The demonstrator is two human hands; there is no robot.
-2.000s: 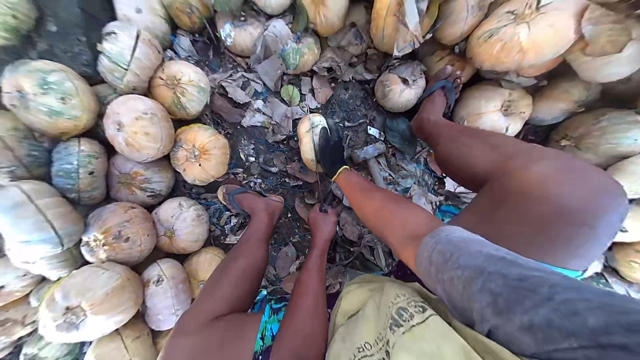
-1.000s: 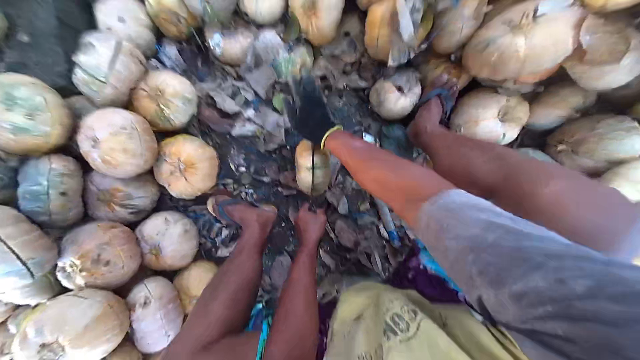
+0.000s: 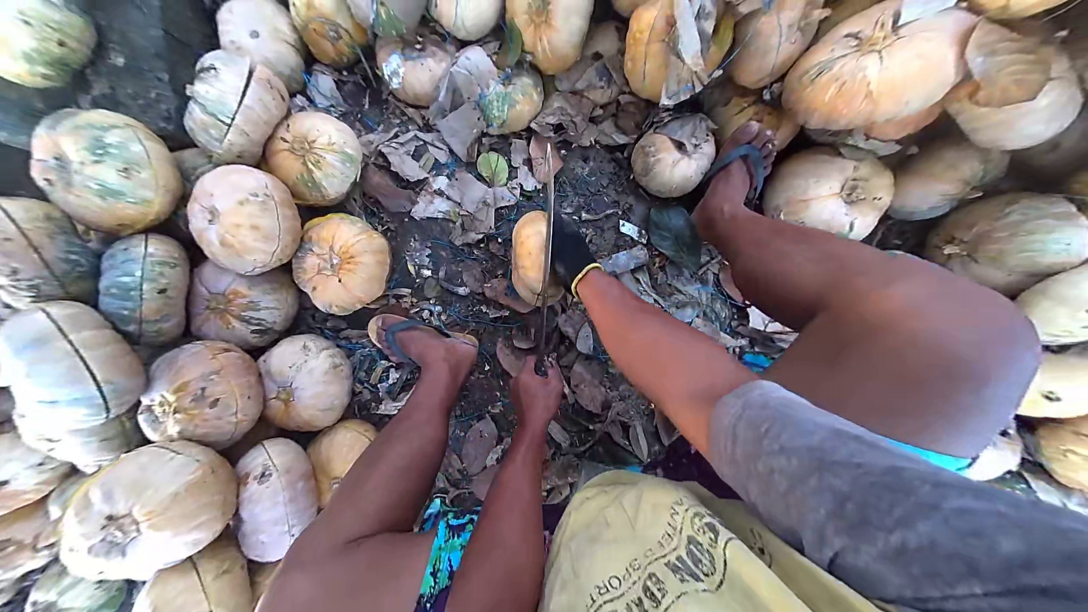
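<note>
My left hand [image 3: 537,391], bare, is closed around the handle of a long-bladed knife [image 3: 549,204] at the lower centre. The blade points away from me, edge-on to the view, and passes over the right part of a small orange pumpkin [image 3: 529,255] on the ground. Whether it cuts into the rind cannot be told. My right hand [image 3: 573,253], in a black glove with a yellow cuff, holds the pumpkin at its right side, just right of the blade. Its fingers are mostly hidden behind the blade and pumpkin.
Pumpkins, several with dark lines across them, crowd the left [image 3: 245,219], the top and the right [image 3: 829,194]. Dry leaves [image 3: 476,200] and scraps litter the soil. My sandalled feet [image 3: 425,340] stand either side of the small pumpkin. A yellow printed cloth [image 3: 671,544] covers my lap.
My gloved right hand was beyond the small pumpkin a second ago and has come back to its right side. The knife blade now shows plainly over the pumpkin.
</note>
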